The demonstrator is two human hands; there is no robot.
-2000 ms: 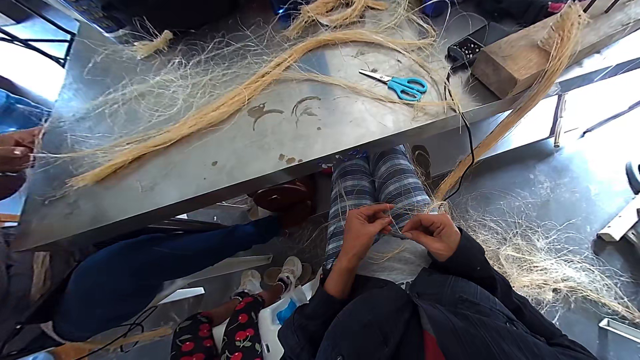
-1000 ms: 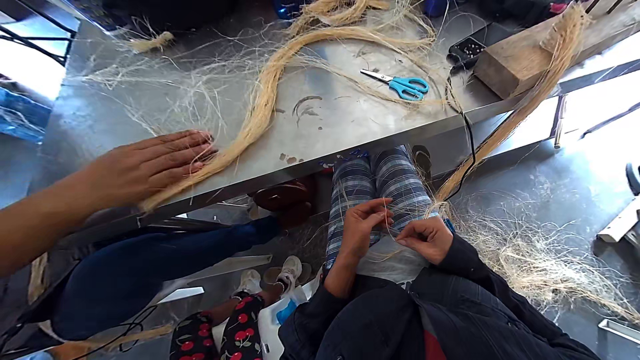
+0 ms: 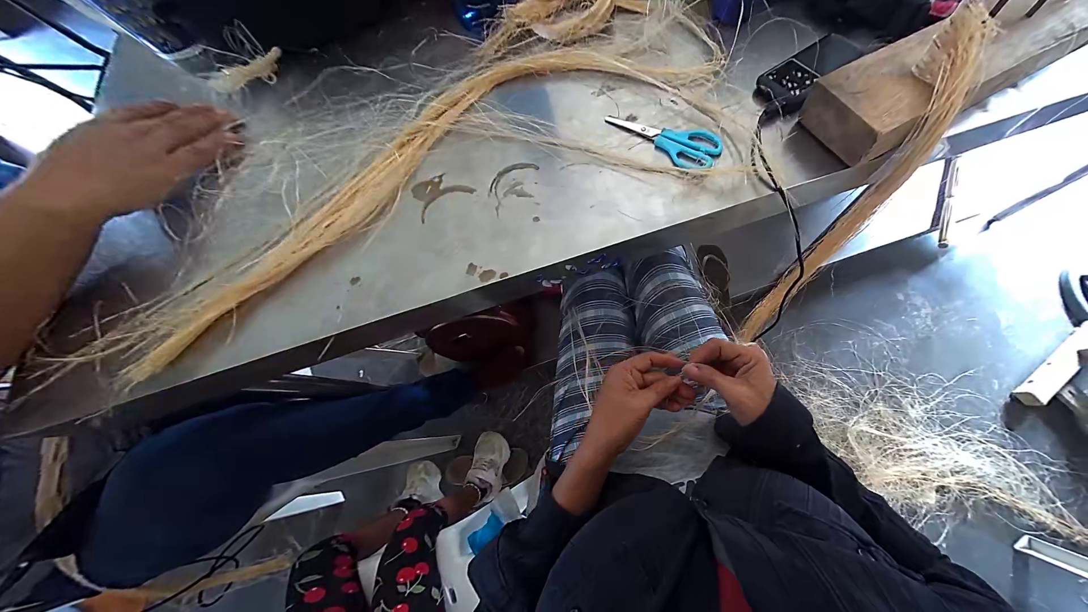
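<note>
My left hand [image 3: 633, 398] and my right hand [image 3: 733, 376] meet above my lap, fingertips pinched on thin pale plant fibres [image 3: 687, 374]. Loose strands trail over the plaid trousers [image 3: 595, 327] below. On the metal table in front lies a long hank of straw-coloured fibre [image 3: 399, 170], which runs from the far edge to the near left. Scissors with turquoise handles [image 3: 690, 149] rest to its right, blades pointing left, with a thin strand of fibre beside them. How many fibres my fingers hold cannot be made out.
A co-worker's hand [image 3: 144, 157] is over the table's left end. At right, a wooden block [image 3: 867, 102] stands by a black device [image 3: 786, 85] with a cable; another fibre hank [image 3: 901, 170] hangs past the table edge. Tangled fibres [image 3: 926, 442] cover the floor at right. Co-workers' legs [image 3: 255, 459] are at left.
My hands have come together at the fingertips. The co-worker's hand has moved from the near part of the hank to the table's far left, and the hank lies straighter than one second ago.
</note>
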